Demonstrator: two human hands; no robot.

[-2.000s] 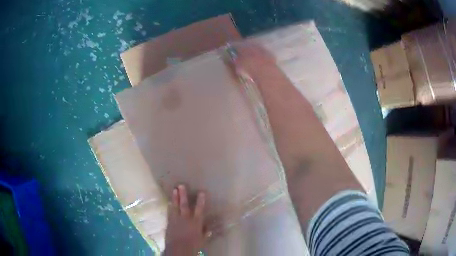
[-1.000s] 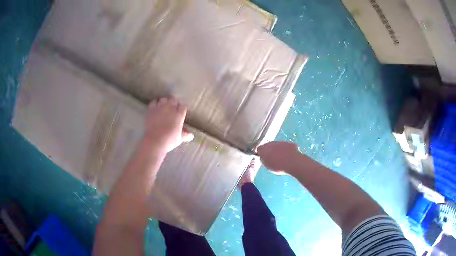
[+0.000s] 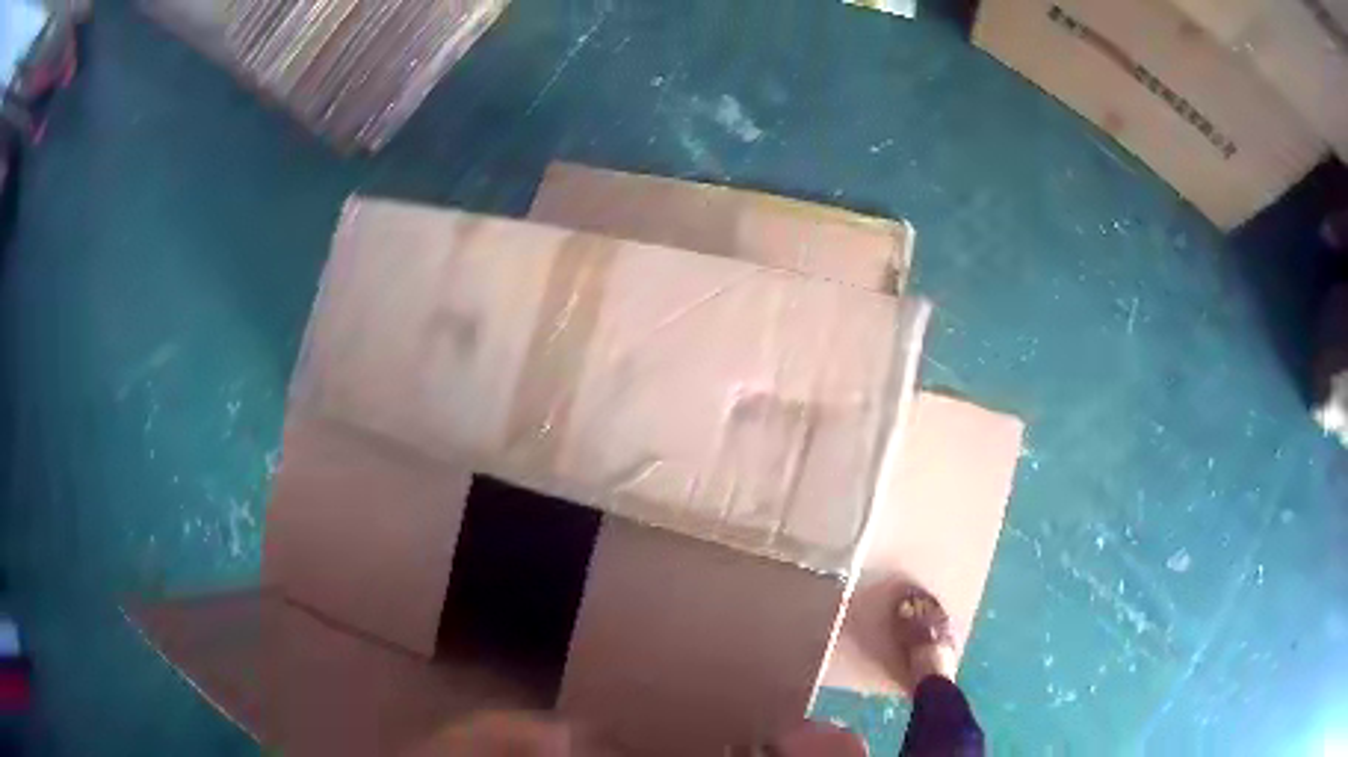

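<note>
A large brown carton (image 3: 710, 399) is unfolded into a box shape in front of me, with a tape strip across its facing panel and a dark gap between its near flaps. Another flap sticks out behind it, and a flat cardboard panel (image 3: 946, 518) lies at its right. My left hand (image 3: 503, 735) is at the carton's near edge, blurred and cut off by the bottom of the picture. My right hand (image 3: 821, 742) is at the near right corner, also cut off. Both hands hold the carton; their fingertips are hidden or blurred.
My foot (image 3: 924, 614) is on the right cardboard panel. A stack of flattened cartons (image 3: 348, 59) stands on the green floor (image 3: 1153, 444) at the upper left. A large printed carton (image 3: 1138, 104) is at the upper right.
The flat, folded carton has been opened out into a box. Both hands have moved down to its near edge. The view has shifted, and the stack at the upper left has come into view.
</note>
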